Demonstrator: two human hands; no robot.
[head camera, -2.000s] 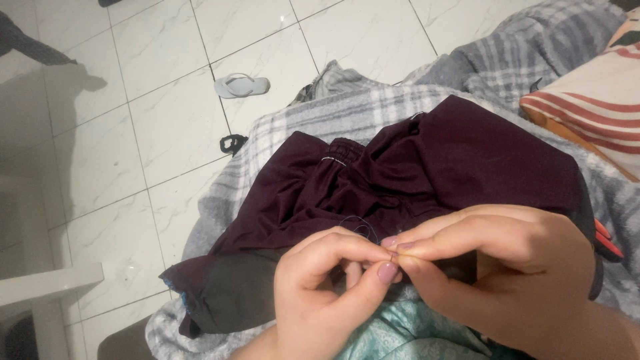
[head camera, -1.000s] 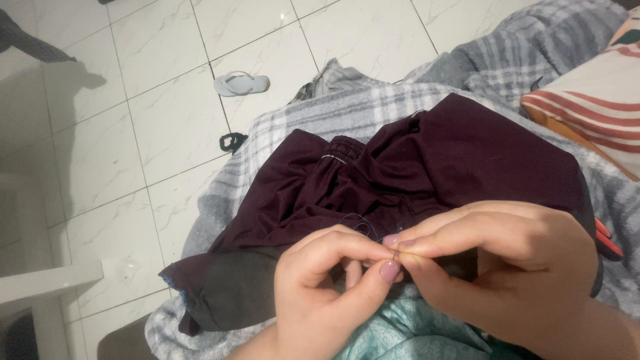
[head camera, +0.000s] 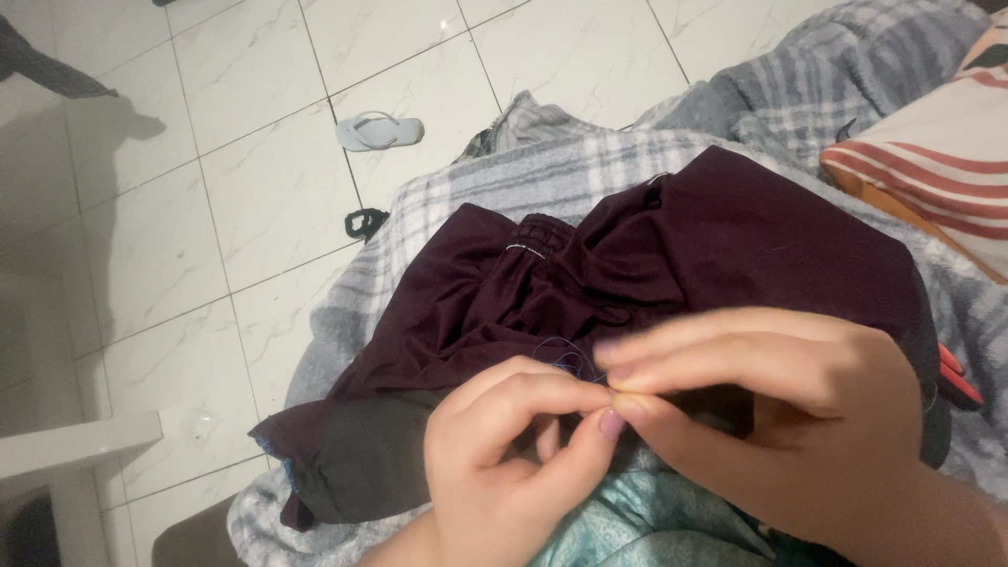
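My left hand (head camera: 516, 453) and my right hand (head camera: 776, 425) meet at the fingertips, low in the view. Thumb and index finger of each are pinched together on blue thread (head camera: 568, 364), which loops loosely just above the fingertips. Whether a needle is between them is hidden. Beneath and beyond the hands lies a dark maroon garment (head camera: 630, 244) with a gathered elastic part and a grey section at the lower left, its frayed edge showing blue stitching.
The garment rests on a grey and white plaid blanket (head camera: 441, 189). Red handles (head camera: 959, 382), perhaps of scissors, poke out at right. A striped cushion (head camera: 937, 169) is upper right. On the tiled floor are a flip-flop (head camera: 382, 132) and a black band (head camera: 364, 224).
The fingers of my right hand have shifted slightly at the pinch, the upper ones lifting a little apart. My left hand has stayed nearly still.
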